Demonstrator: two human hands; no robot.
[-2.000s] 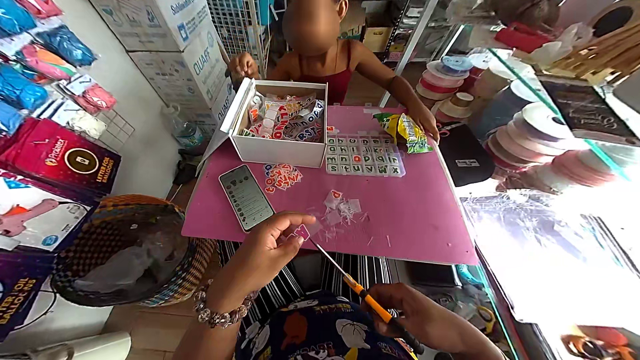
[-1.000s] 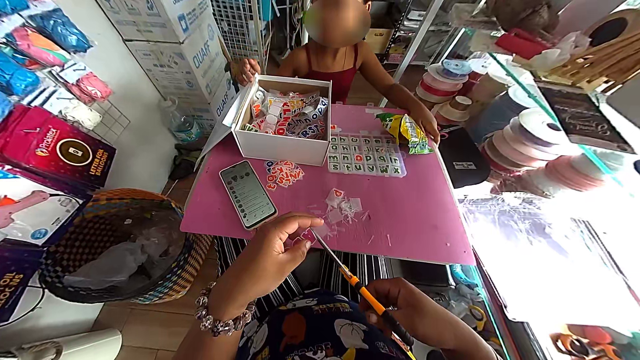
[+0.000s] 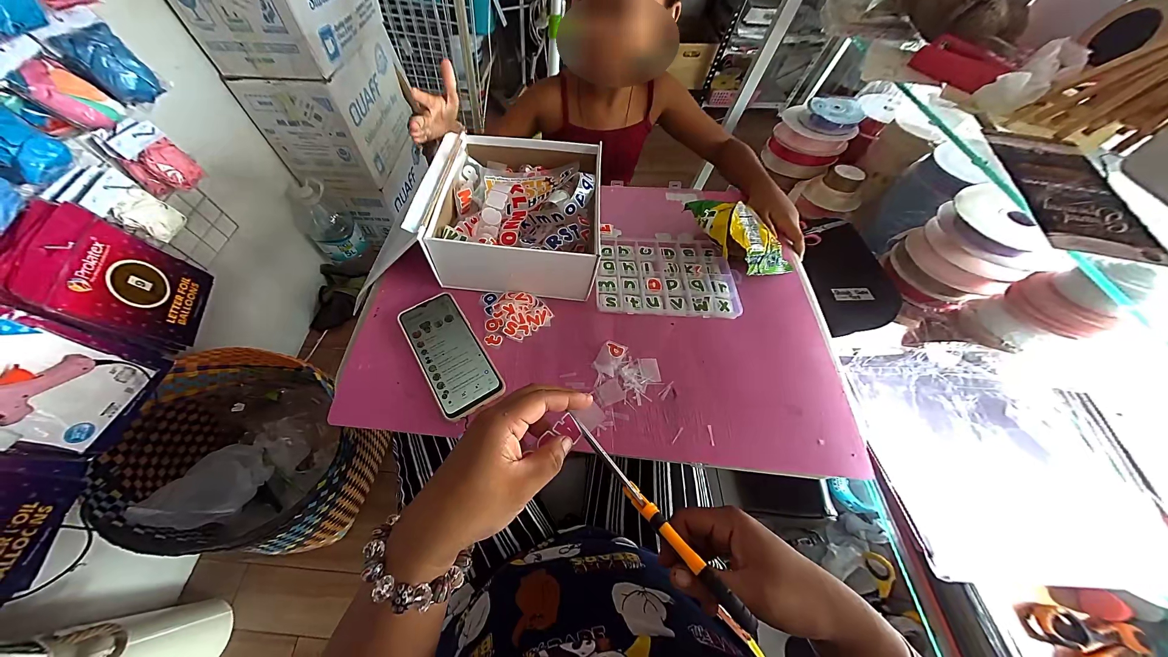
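My left hand [image 3: 511,465], with a beaded bracelet on its wrist, pinches a small letter cutout [image 3: 558,431] between thumb and fingers. Scissors with orange and black handles [image 3: 680,546] are in my right hand [image 3: 744,557], their blade tips touching or close beside the cutout. Clear plastic scraps [image 3: 630,374] lie on the pink tabletop [image 3: 757,392] beyond my left fingers. Farther off are a pile of letter cutouts [image 3: 517,318], a smartphone [image 3: 451,356] with a lit screen, and a compartment tray of letters [image 3: 666,283].
An open white box [image 3: 511,269] of bagged letters stands at the table's far left. Across the table, a person's hand [image 3: 777,212] touches a yellow-green snack packet [image 3: 741,235]. A woven basket [image 3: 237,538] stands left, ribbon spools [image 3: 985,233] and a glass edge right.
The person across the table has raised a hand beside the white box, fingers extended, after having it at the box's edge. My hands stay nearly in place with the scissors and cutout.
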